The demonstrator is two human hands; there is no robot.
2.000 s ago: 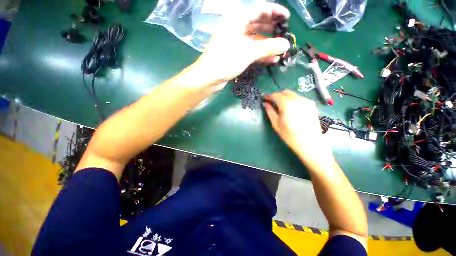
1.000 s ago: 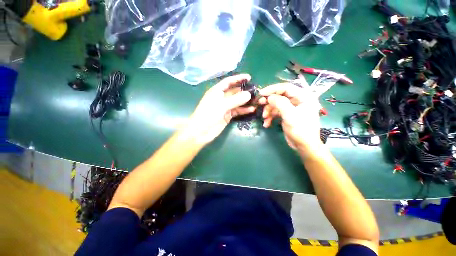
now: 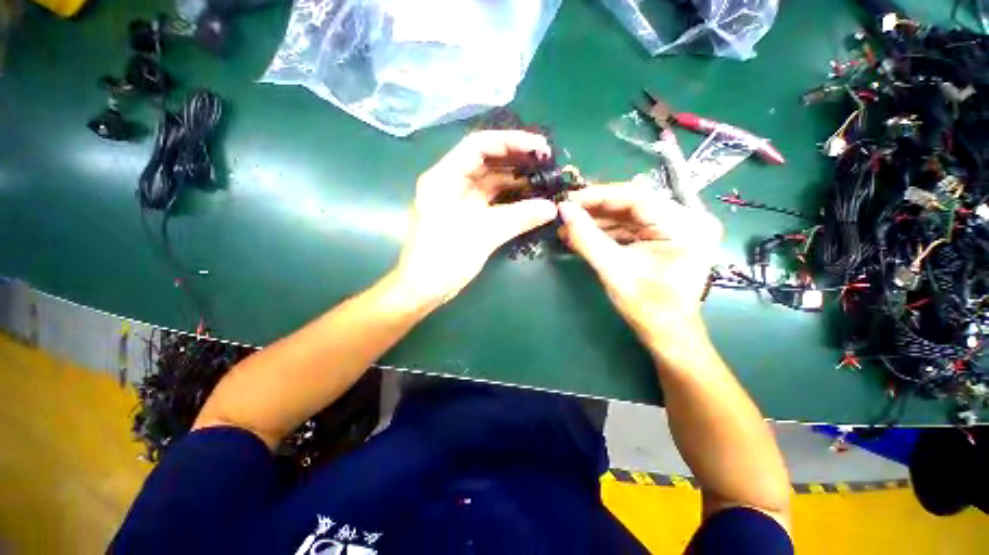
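Observation:
My left hand (image 3: 461, 211) holds a small black housing (image 3: 542, 179) between thumb and fingers over the middle of the green bench. My right hand (image 3: 645, 244) meets it from the right, its thumb and fingertips pinched at the housing's edge. A short yellowish lead shows beside the housing. Whatever small part is between the right fingertips is hidden. A loose dark pile of small parts (image 3: 527, 248) shows partly below the hands. A wire harness (image 3: 765, 280) runs from near my right wrist toward the heap.
Red-handled cutters (image 3: 705, 128) lie with clear wrap beyond my right hand. A tangled harness heap (image 3: 906, 217) fills the right side. Clear bags (image 3: 407, 65) lie at the far side. Black units with coiled cable (image 3: 182, 146) lie left. More harnesses (image 3: 179, 396) sit below the edge.
My right hand has moved from the small-parts pile to the housing. My left hand has come nearer and lower with the housing, and both hands now meet there. The camera view has shifted.

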